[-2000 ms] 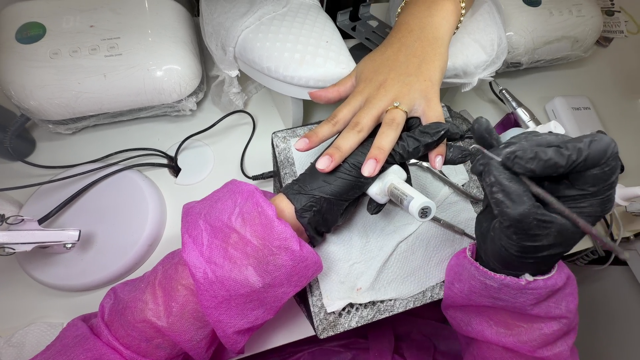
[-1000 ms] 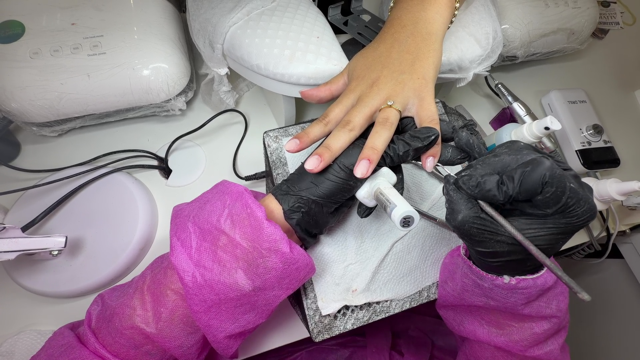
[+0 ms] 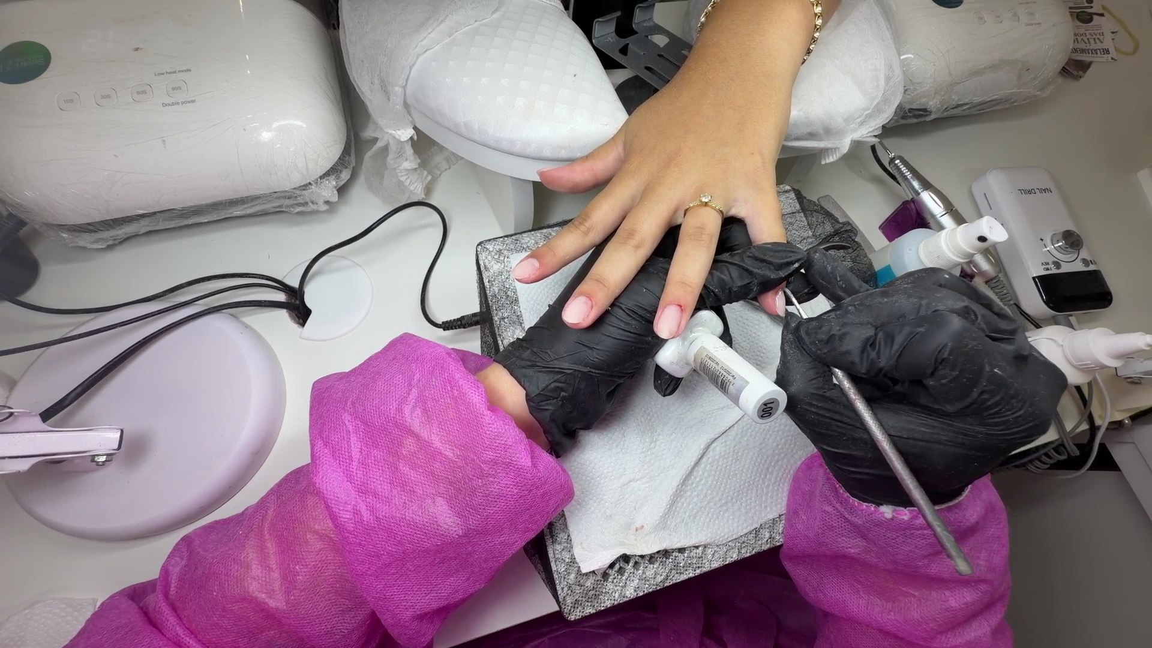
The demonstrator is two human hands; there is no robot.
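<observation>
My left hand, in a black glove, lies under another person's hand, its fingers on that hand's little finger. A small white bottle with a brush cap leans by my left palm; whether my fingers grip it cannot be seen. My right hand, gloved too, is shut on a thin metal manicure tool, whose tip is at the little fingernail. The other person's nails are pale pink, with a ring on one finger. White paper towel lies beneath the hands on a grey speckled box-like stand.
A white nail lamp in plastic film stands upper left. Below it are black cables and a round lamp base. A padded white rest is at the top. A spray bottle and a nail drill unit stand at right.
The manicure tool has changed its slant in my right hand and now points more steeply down toward my right sleeve. The other person's hand stays over my left hand.
</observation>
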